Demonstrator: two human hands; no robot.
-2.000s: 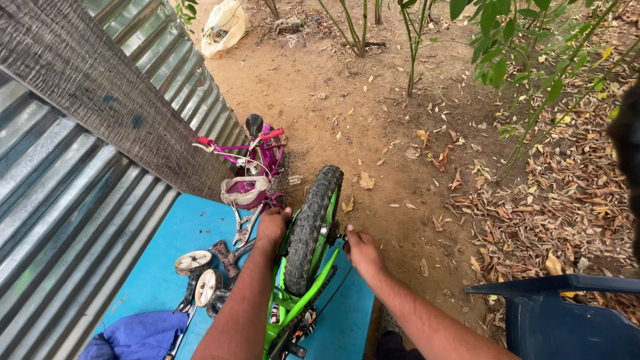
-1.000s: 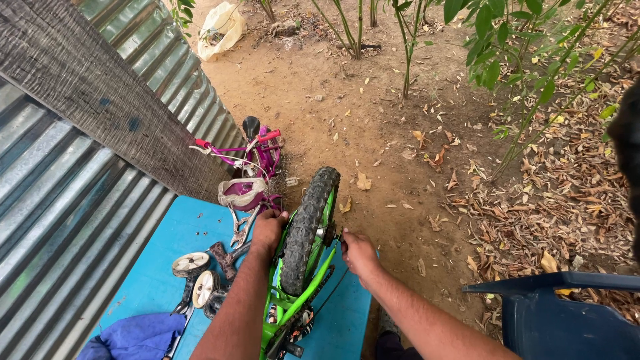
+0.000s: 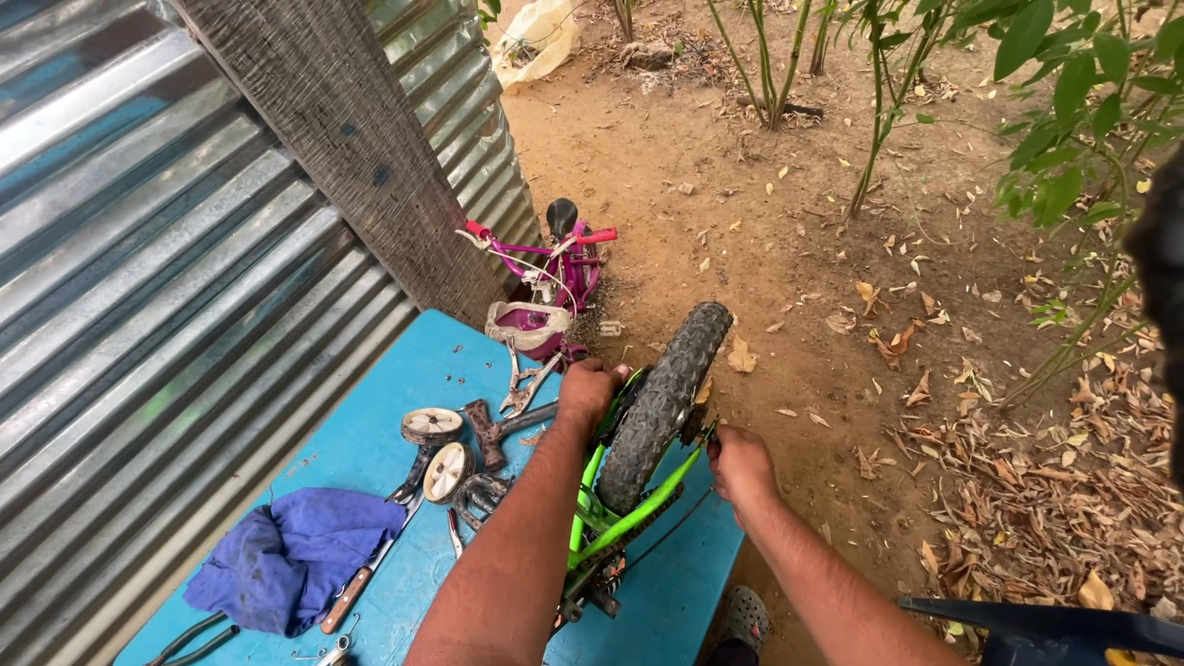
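Observation:
A green bicycle frame (image 3: pixel 638 523) lies over the blue table, with its knobby-tyred wheel (image 3: pixel 661 407) pointing away from me. My left hand (image 3: pixel 590 393) grips the frame's end at the left side of the wheel, near the axle. On the other side, my right hand (image 3: pixel 740 460) has its fingers closed at the tip of the green frame by the axle; what exactly lies between the fingertips is hidden. A dark cable (image 3: pixel 680 518) runs below the right hand. The chain shows along the frame's right side.
The blue table (image 3: pixel 388 370) holds training wheels (image 3: pixel 449 470), a hammer (image 3: pixel 486 433), locking pliers (image 3: pixel 529 379), a blue cloth (image 3: pixel 296 555) and a wooden-handled knife (image 3: pixel 347 599). Beyond stands a purple bicycle (image 3: pixel 569 268). Corrugated metal (image 3: pixel 185 231) borders the left; a dark chair (image 3: pixel 1064 629) is lower right.

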